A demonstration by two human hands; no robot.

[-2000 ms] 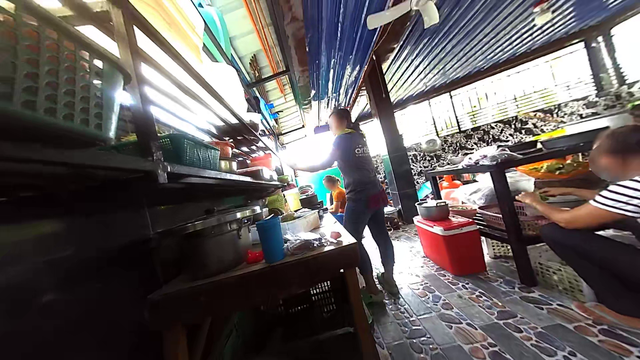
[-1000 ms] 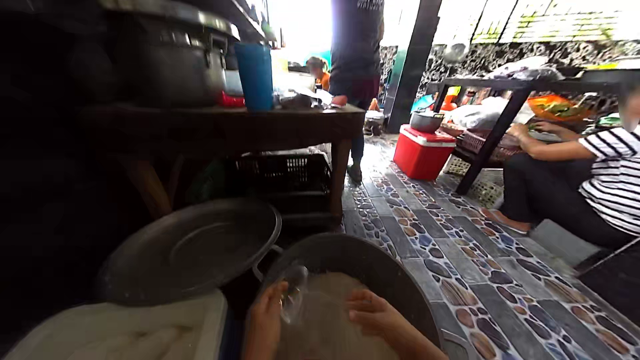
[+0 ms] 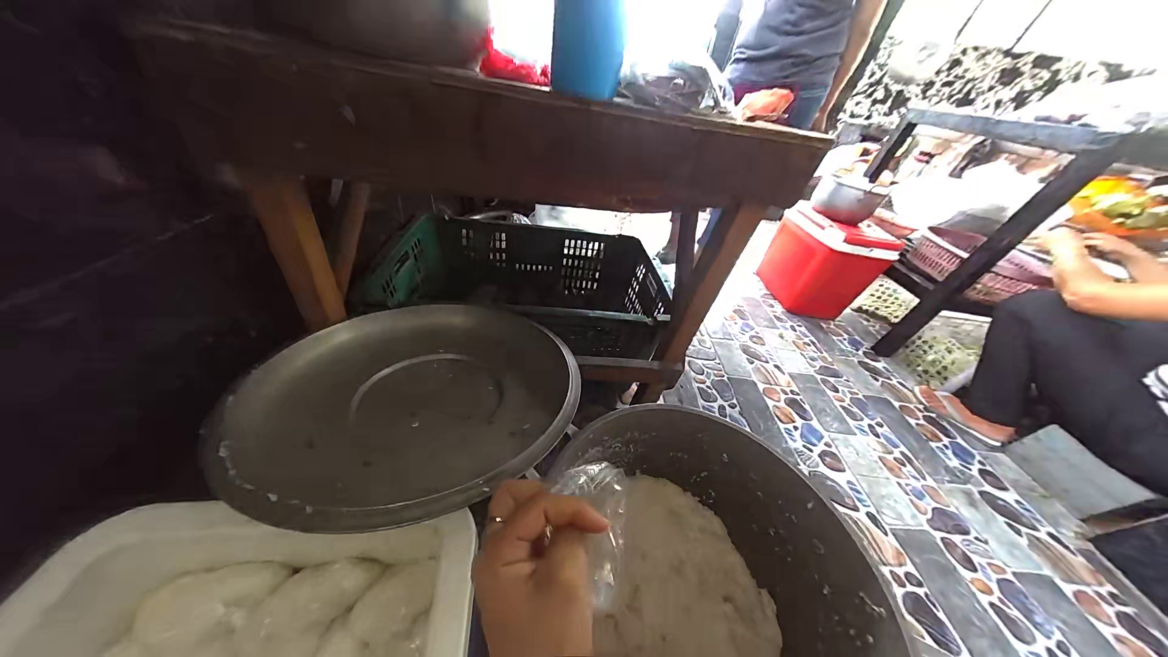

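My left hand (image 3: 538, 557) holds a clear plastic bag (image 3: 598, 516) between curled fingers, above the left part of a large metal pot (image 3: 794, 511). A ring shows on one finger. Cooked rice (image 3: 684, 566), as it appears, lies in the pot, with grains stuck to the inner wall. Left of the pot, a big round metal lid (image 3: 392, 420) lies hollow side up, its lower edge over a white plastic tub (image 3: 456, 547). Whitish bundles (image 3: 301, 602), seemingly in plastic, lie inside the tub. My right hand is out of view.
A wooden table (image 3: 511, 146) stands ahead, bearing a blue cup (image 3: 589, 46), with a dark green crate (image 3: 538, 265) beneath. A person (image 3: 794, 46) stands behind it. At right are a red cooler (image 3: 821, 260), a dark-framed table (image 3: 995, 237) and a crouching person (image 3: 1058, 365).
One second ago both my hands were over the pot with the clear plastic; now only the left shows, and the right has left the view. The view has tilted down since the first frame.
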